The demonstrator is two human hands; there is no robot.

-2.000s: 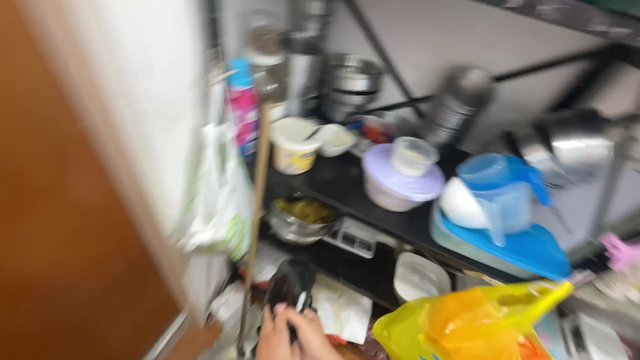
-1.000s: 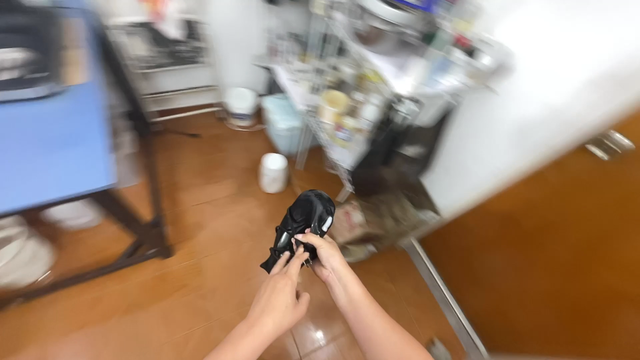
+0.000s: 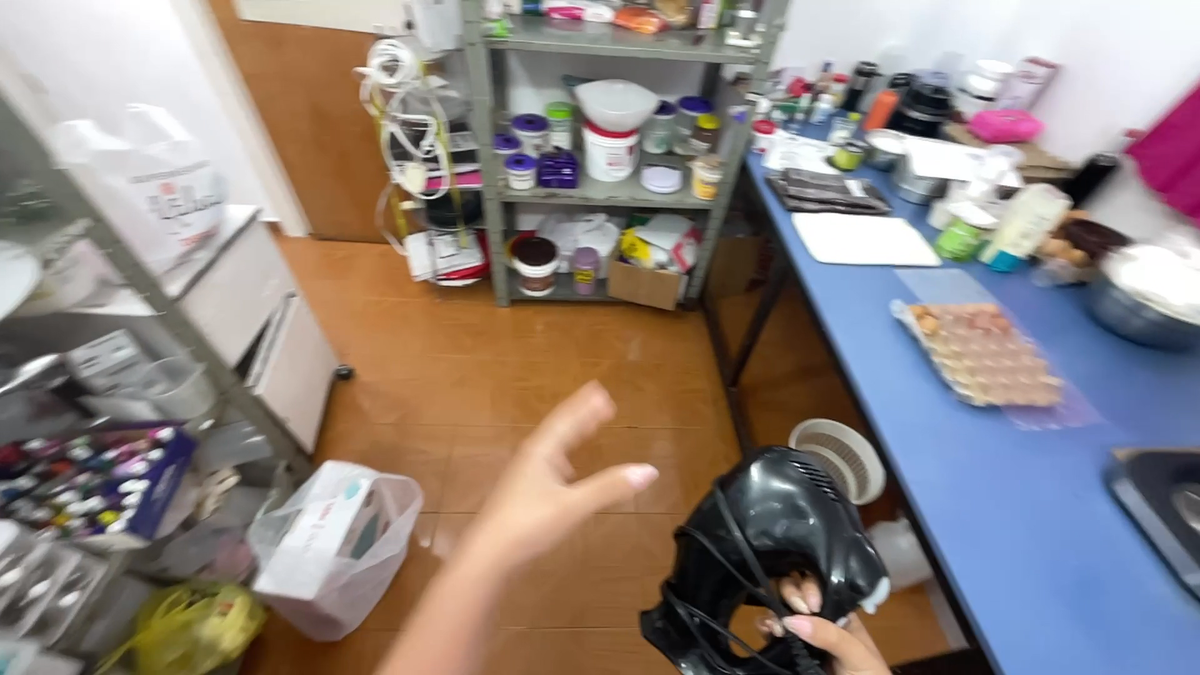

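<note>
A glossy black hand mixer point(image 3: 783, 511), its cord wrapped around the body, is at the lower right of the head view. My right hand point(image 3: 830, 637) grips it near the handle and the cord, fingers partly hidden by the body. To the left, over the floor, my left hand point(image 3: 572, 469) is raised with thumb and forefinger apart, holding nothing and not touching the mixer.
A blue table point(image 3: 872, 375) runs along the right, bearing an egg tray point(image 3: 994, 352), a white board point(image 3: 864, 238) and a dark bowl point(image 3: 1148, 305). Below it is a white basket point(image 3: 839, 459). Metal shelves point(image 3: 609, 192) stand ahead; a plastic bag point(image 3: 337, 553) sits left on the floor.
The view has swung a lot, to the blue table and metal shelves. A second ago both hands were at the black mixer; now my left hand is off it, while the right holds it.
</note>
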